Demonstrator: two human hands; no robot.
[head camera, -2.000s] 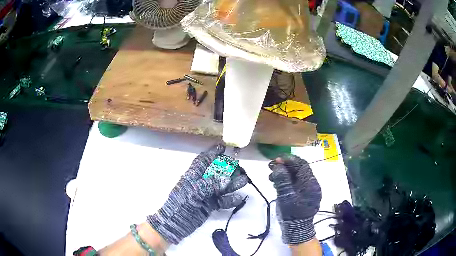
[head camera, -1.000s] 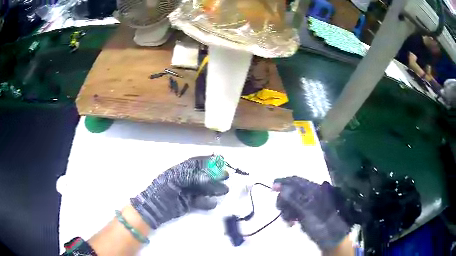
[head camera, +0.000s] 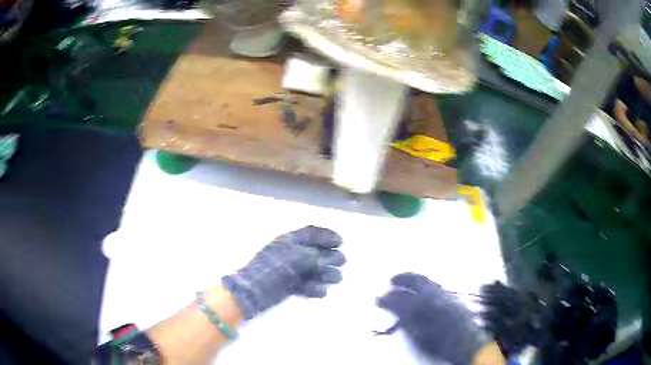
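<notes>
My left hand, in a grey knit glove, is over the white sheet with its fingers curled. No circuit board shows in it; its palm is hidden. My right hand, gloved and blurred, is lower right with its fingers closed. A short dark cable end sticks out below its fingers, and a thin line runs from the hand toward the tangled black cable heap. The white tapering column of the machine stands beyond both hands, not touching them.
The wooden base with round green feet stands behind the sheet and carries small dark rods. A slanted grey post rises at right. A black mat lies at left. Part of a person shows at far right.
The green board has gone from sight at my left hand, as has the cable loop between my hands. My right hand is lower than two seconds ago. The camera view has shifted.
</notes>
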